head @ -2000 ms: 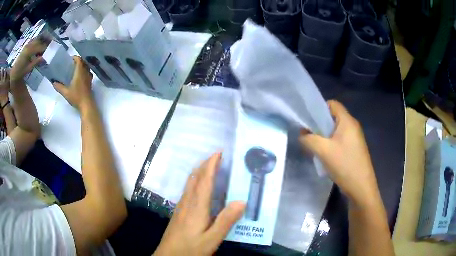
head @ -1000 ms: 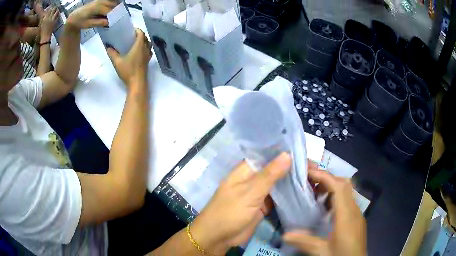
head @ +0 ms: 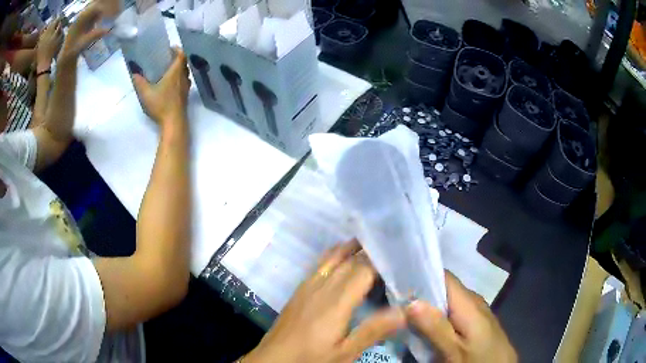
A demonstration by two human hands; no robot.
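A handheld mini fan (head: 377, 177) shows dimly through a translucent whitish protective sleeve (head: 421, 234), round head up and slim handle down. My right hand (head: 464, 326) is closed around the lower part of the sleeve. My left hand (head: 329, 301) is at the lower left of the sleeve, its fingers near the handle end; whether it grips is unclear. A pale blue MINI FAN retail box (head: 379, 354) lies below, mostly hidden by my hands. The white foam work mat (head: 283, 234) lies under them.
Open filled boxes (head: 248, 78) stand at the back left on a white-covered surface (head: 227, 191). A neighbouring worker (head: 152, 213) holds a box (head: 149, 49). Small black and white caps (head: 443, 152) lie piled at the back. Dark housings (head: 528, 113) stand stacked at back right. More boxes (head: 609, 333) are at far right.
The view has swung left. The loose raised sleeve now has the fan inside it. Since a second ago, my left hand has moved down from beside the fan head towards the handle end.
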